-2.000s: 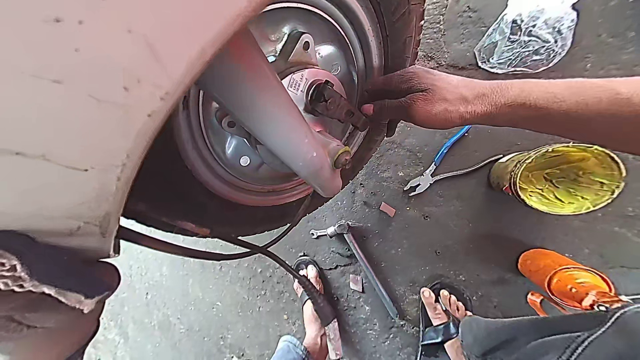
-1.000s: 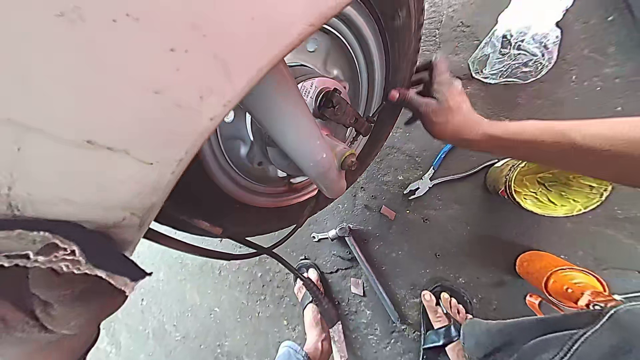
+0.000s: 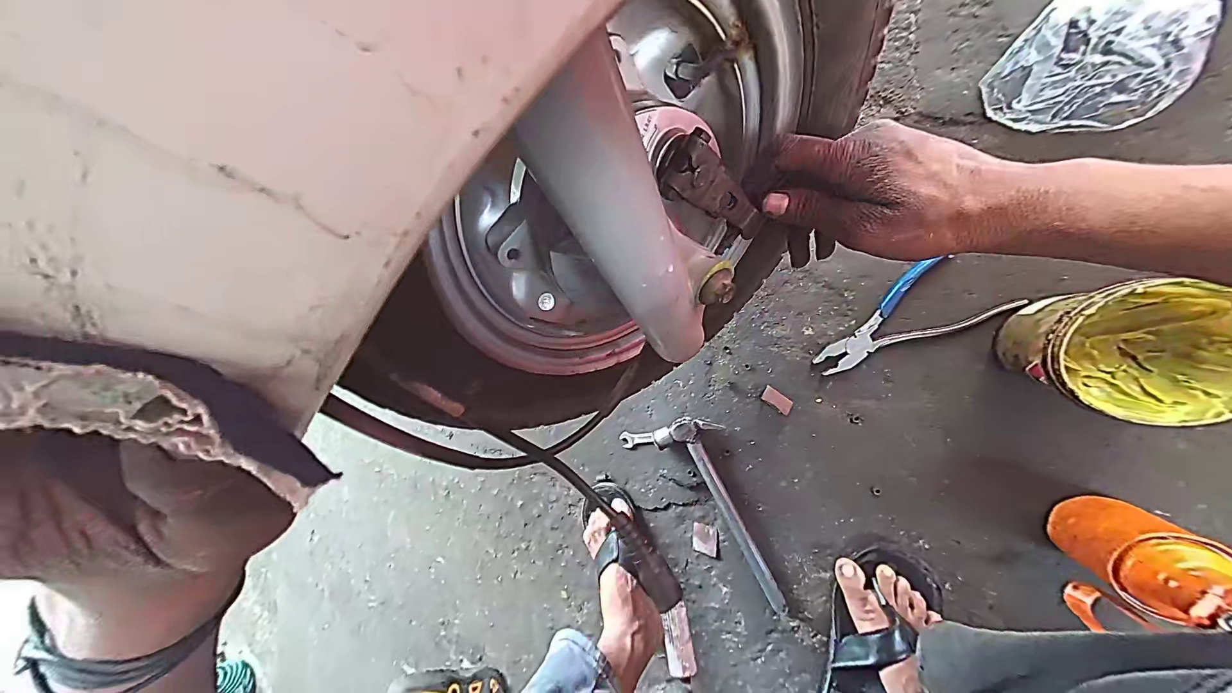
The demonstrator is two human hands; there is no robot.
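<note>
My right hand (image 3: 866, 192) reaches in from the right, its thumb and fingers closed at the outer end of a dark metal bracket (image 3: 717, 188) beside the wheel hub. A grey suspension arm (image 3: 611, 202) crosses in front of the steel wheel rim (image 3: 549, 346), with a greasy bolt (image 3: 717, 285) near its lower end. What looks like my left hand (image 3: 125, 520), with a band tied at the wrist, is at the lower left, below a torn dark edge (image 3: 241, 404); its fingers do not show clearly. A black cable (image 3: 549, 457) hangs below the tyre.
The pale body panel (image 3: 212, 173) fills the upper left. Blue-handled pliers (image 3: 866, 342), a hammer (image 3: 731, 510) and a small wrench (image 3: 640, 440) lie on the ground. Right are a grease tin (image 3: 1145, 351), an orange can (image 3: 1097, 539) and a plastic bag (image 3: 1097, 67). Sandalled feet (image 3: 630, 606) stand below.
My right hand was apart from the bracket with spread fingers one second ago; now it has come back to the bracket's end and its fingers have closed there.
</note>
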